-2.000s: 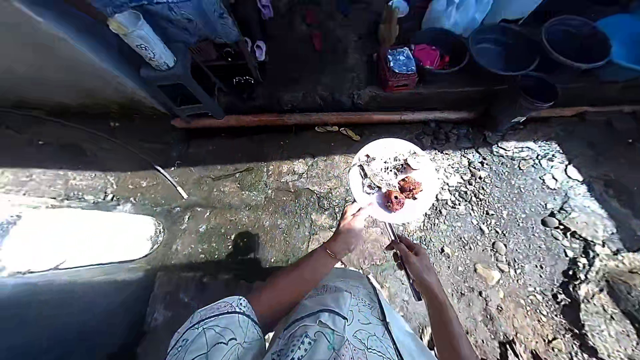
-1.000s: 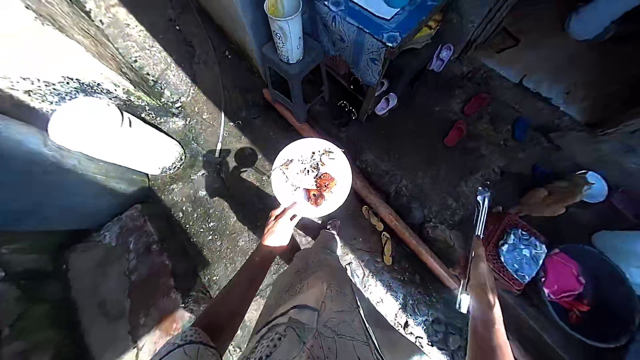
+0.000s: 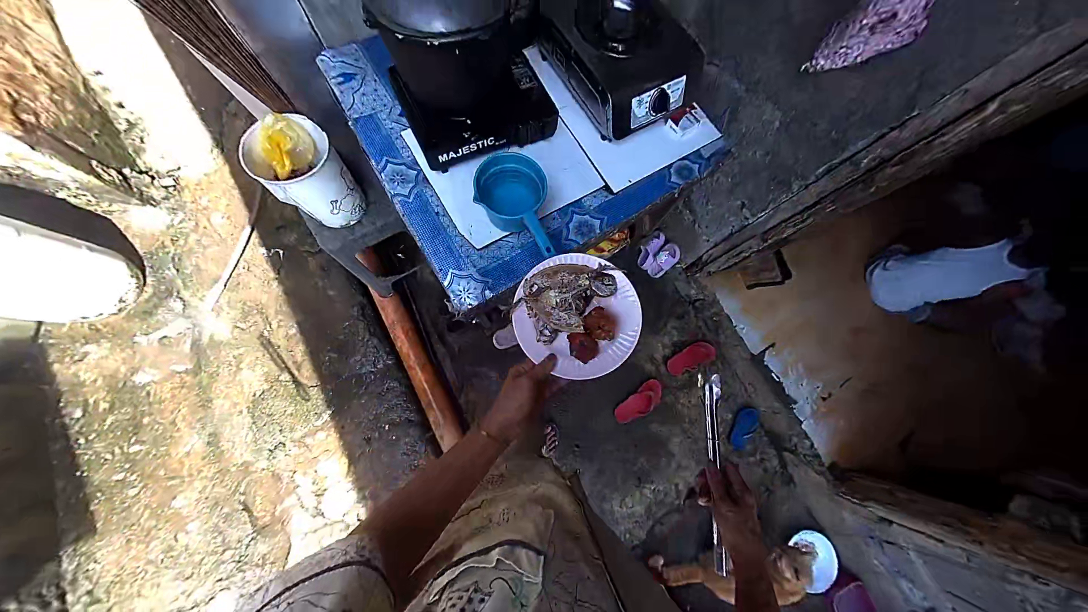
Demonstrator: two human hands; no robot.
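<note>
My left hand (image 3: 520, 395) holds the rim of a pale pink plate (image 3: 625, 340), thumb on top. On the plate lie what looks like grilled fish (image 3: 557, 297) and reddish-brown pieces of food (image 3: 598, 324). My right hand (image 3: 729, 501) is closed around metal tongs (image 3: 712, 416), whose tips point away from me. Just beyond the plate, a blue plastic dipper (image 3: 510, 189) sits on a table with a blue patterned cover (image 3: 467, 285), its handle reaching toward the plate.
The table also bears a black stove (image 3: 489, 127) under a large pot (image 3: 438, 17), beside a second burner (image 3: 625, 76). A bucket (image 3: 327, 191) stands left. Red slippers (image 3: 637, 402) and a pipe (image 3: 416, 365) lie on the ground. A cat (image 3: 786, 574) is by a bowl (image 3: 820, 561). A person (image 3: 943, 276) is in the dark doorway.
The view has swung from the rocky ground to the table and doorway. The plate, still in my left hand, is now beside the table's edge; my right hand still holds the tongs.
</note>
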